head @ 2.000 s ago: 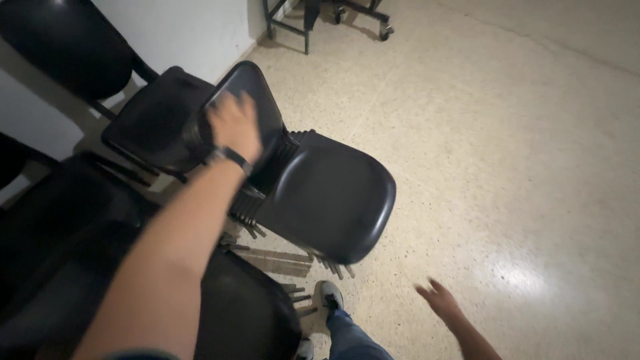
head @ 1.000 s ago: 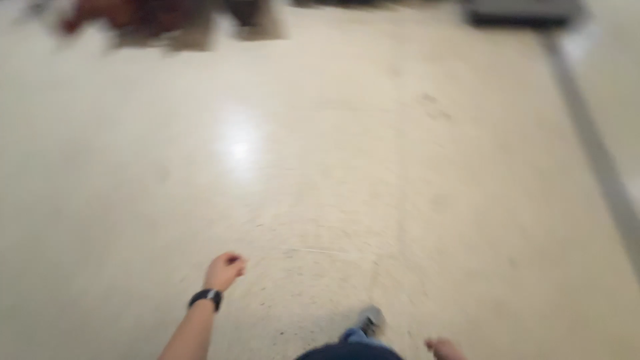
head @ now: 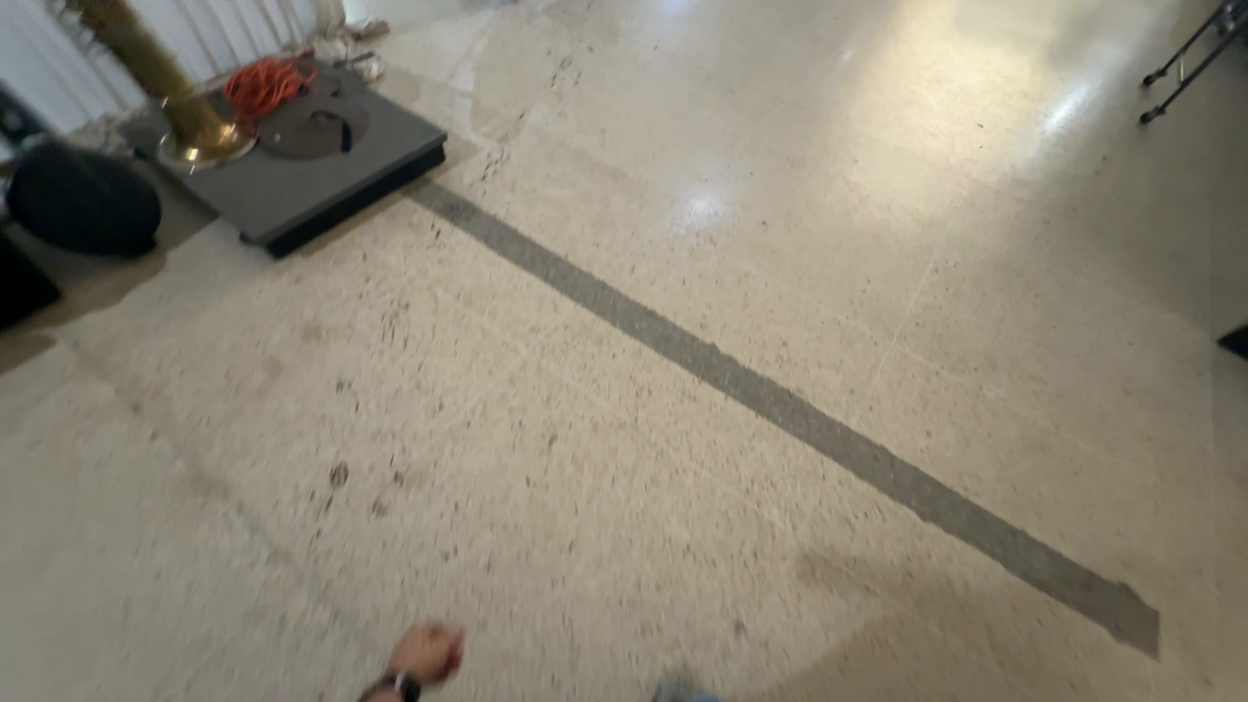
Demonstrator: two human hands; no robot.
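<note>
My left hand (head: 427, 653) hangs over the speckled floor at the bottom of the head view, a dark band on its wrist. Its fingers are curled in and nothing shows in it. My right hand is outside the frame. A grey strip of tape (head: 721, 370) runs diagonally over the floor, up and to the right of my left hand. The tip of a shoe or trouser leg (head: 682, 688) shows blurred at the bottom edge.
At the upper left a low dark platform (head: 361, 180) carries a post with a brass-coloured base (head: 207, 141) and a coiled orange cord (head: 268, 86). A round black object (head: 83, 198) stands beside it. Thin dark metal legs (head: 1185, 63) are at the upper right.
The view has swung far from the black chairs. My left hand, spread over a chair back two seconds ago, now hangs curled above the floor. My right hand has left the view.
</note>
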